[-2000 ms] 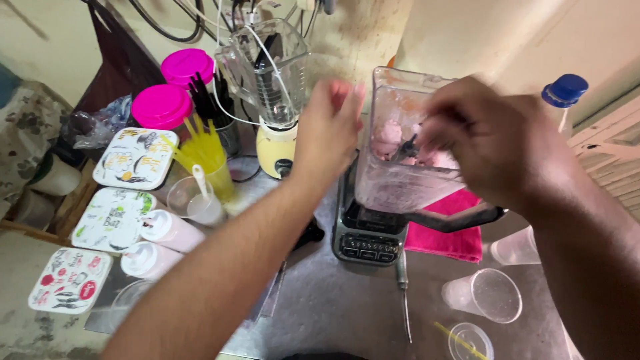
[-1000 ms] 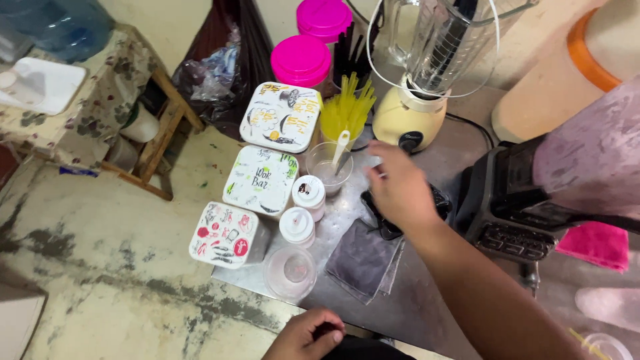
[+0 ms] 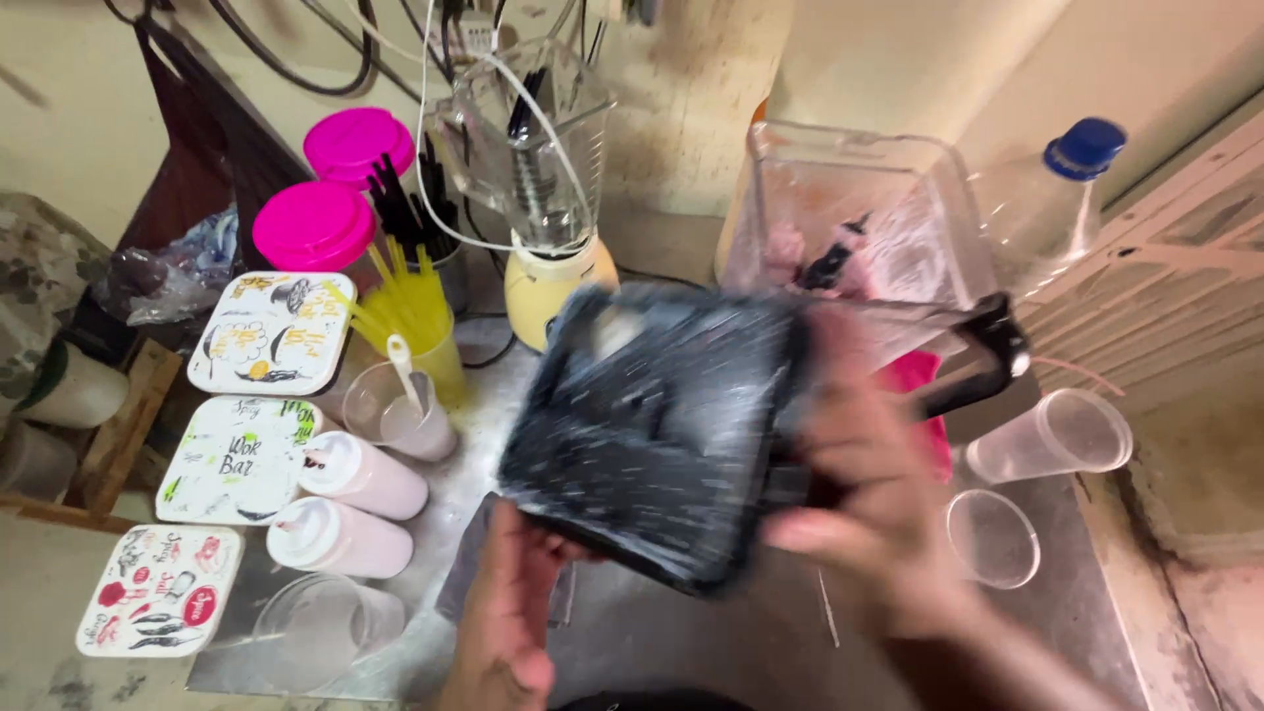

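A black square blender lid [image 3: 652,434], blurred by motion, is held between both hands with its wet-looking or frosted face toward me. My left hand [image 3: 518,602] grips its lower left edge. My right hand [image 3: 859,474], also blurred, holds the right side. Behind it at the right stands a clear blender jar [image 3: 859,217] with its top uncovered; pink frozen mixture [image 3: 839,262] and a dark blade part show inside. The jar's black handle [image 3: 978,355] points to the right. Its base is hidden behind the lid and my right hand.
A second, cream-based blender [image 3: 553,286] stands at the back, near yellow straws [image 3: 420,336] in a cup. Patterned tubs [image 3: 242,459], two white-capped bottles [image 3: 346,538] and plastic cups [image 3: 331,617] line the left. At the right are a clear cup [image 3: 1052,434] and a blue-capped bottle [image 3: 1086,148].
My hands now hold the black lid in front of the jar; one second ago my right hand was reaching to a dark object beside the cream blender. The view has swung right.
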